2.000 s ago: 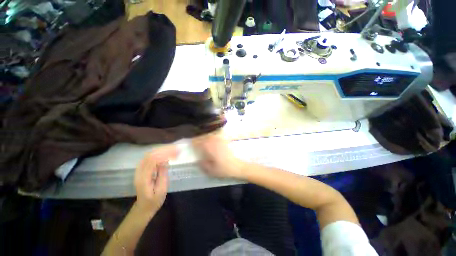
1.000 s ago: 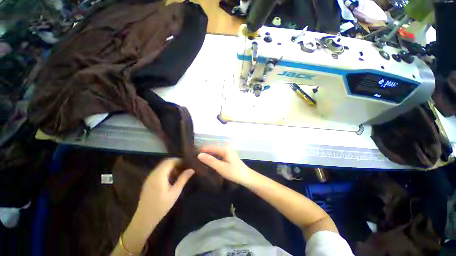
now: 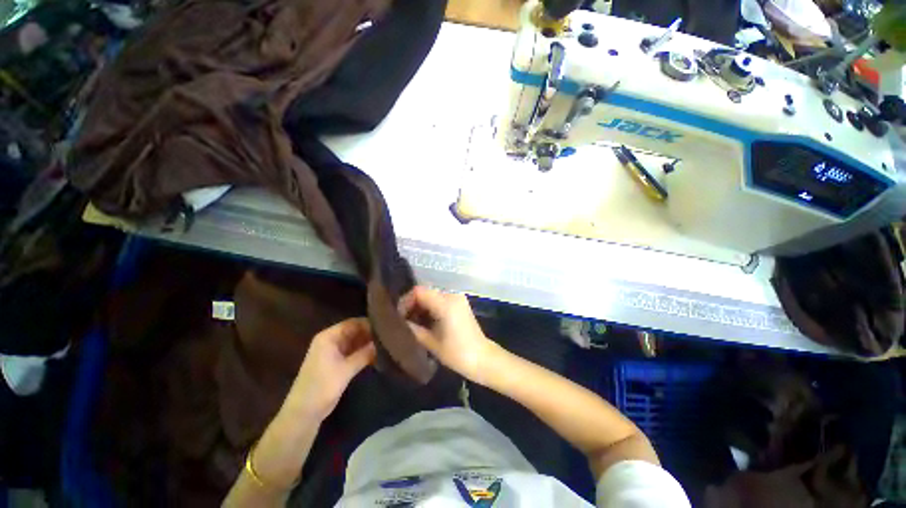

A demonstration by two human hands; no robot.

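Observation:
A dark brown garment piece (image 3: 199,119) lies heaped on the left of the white table, with a black panel (image 3: 373,74) attached. Its narrow brown and black band (image 3: 382,248) runs over the table's front edge and hangs above my lap. My left hand (image 3: 341,359) grips the band's left edge near its lower end. My right hand (image 3: 447,327) grips its right edge, with fingertips partly behind the cloth. The white sewing machine (image 3: 656,134) stands to the right, with no cloth at its needle area (image 3: 531,159).
Yellow and black snips (image 3: 641,174) lie under the machine arm. Another dark brown cloth (image 3: 839,288) lies at the table's right end. A printed ruler (image 3: 636,298) runs along the front edge. Below are a blue crate (image 3: 656,397) and brown cloth (image 3: 288,347) in another blue container.
The band has come away from the needle area to the table's front edge, and both hands have taken hold of it. The view has shifted, so the machine appears higher and further right.

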